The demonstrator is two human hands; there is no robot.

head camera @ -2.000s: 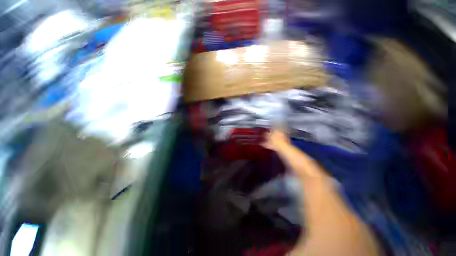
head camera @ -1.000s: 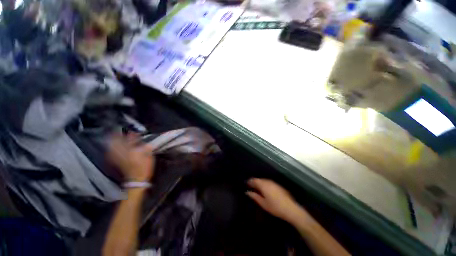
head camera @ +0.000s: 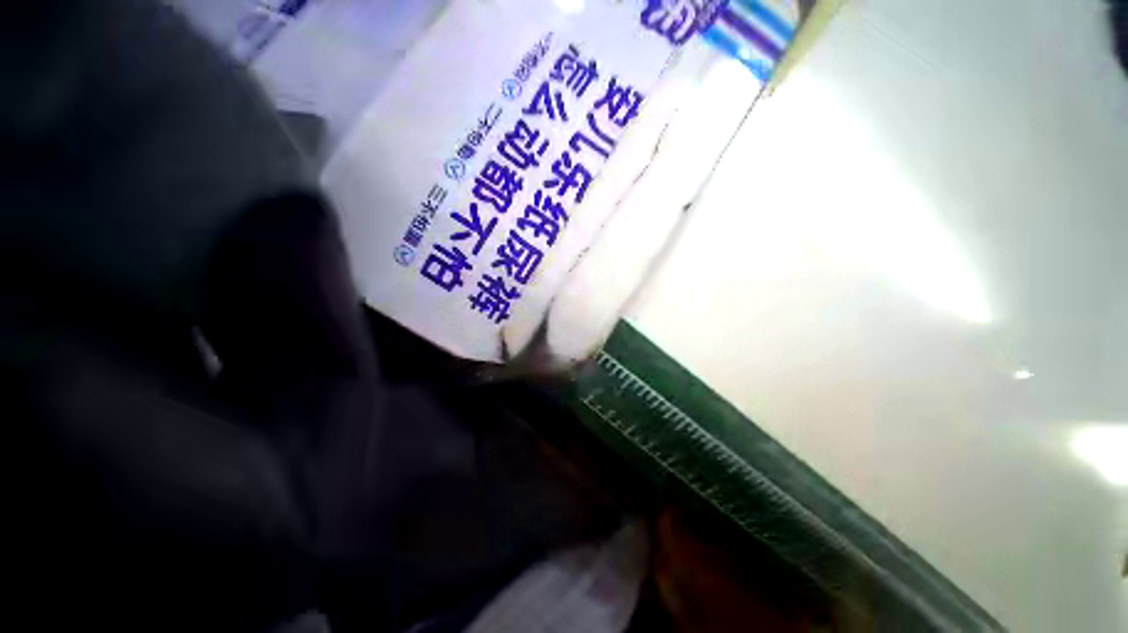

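Note:
Dark cloth [head camera: 136, 371] fills the left and lower left of the head view, very close and mostly in shadow. A lighter grey piece [head camera: 569, 581] shows at the bottom centre. A dim orange-brown patch lies just right of it under the table edge; I cannot tell whether it is part of a hand. Neither my left hand nor my right hand can be made out clearly.
The white table top [head camera: 891, 247] fills the right side. Its green ruler-marked edge [head camera: 742, 482] runs down to the lower right. White packaging with purple print [head camera: 495, 173] covers the table end at the upper centre.
The view has moved in close to the packaging and table corner. The sewing machine, the phone and both clearly visible hands have gone from view. Dark cloth now covers the left.

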